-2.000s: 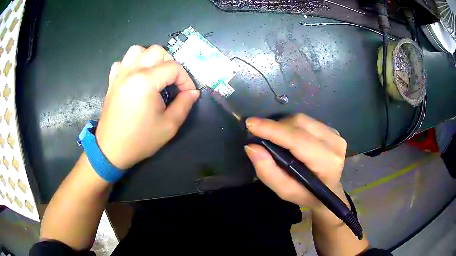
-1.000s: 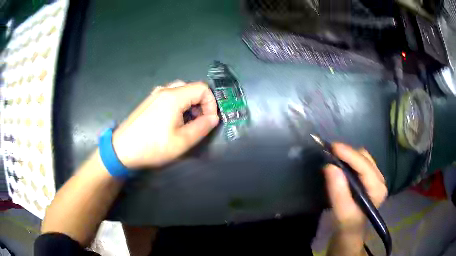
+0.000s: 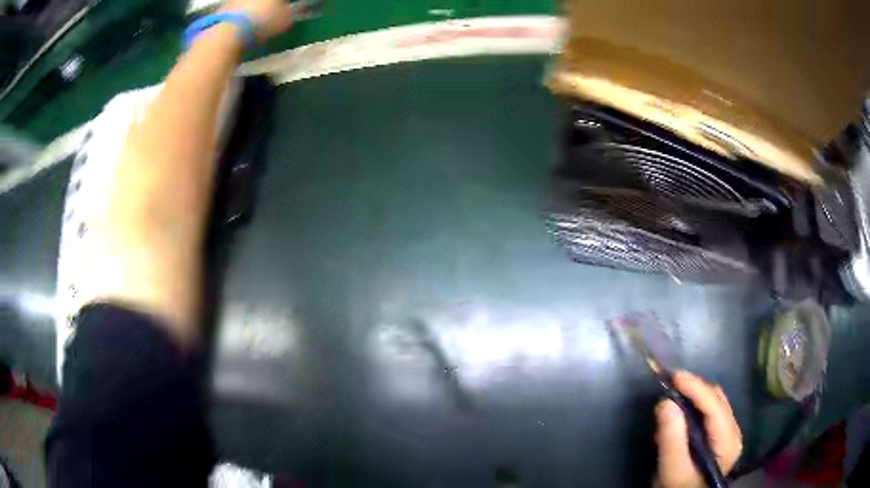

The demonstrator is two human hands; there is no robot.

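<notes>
My left hand (image 3: 264, 13) is stretched far forward over the green conveyor belt (image 3: 382, 13), partly cut off by the top edge and blurred. A small dark and pale thing shows at its fingertips, too blurred to name. A blue wrist strap (image 3: 221, 29) is on that wrist. My right hand (image 3: 701, 429) holds the black soldering iron (image 3: 696, 431) at the lower right, its tip pointing up and left above the dark green mat (image 3: 401, 238). The circuit board cannot be made out.
A white component tray (image 3: 95, 219) lies at left, partly under my left arm. A cardboard hood (image 3: 715, 67) stands over the black extractor fan (image 3: 668, 176), with a mesh strip (image 3: 639, 250) before it. The tip-cleaning pot (image 3: 794, 351) is at right. A white strip (image 3: 429, 42) edges the conveyor.
My left hand has moved from the mat's middle forward to the conveyor; the board has left the mat's middle. The view has shifted forward. My right hand still holds the iron, lower in the picture.
</notes>
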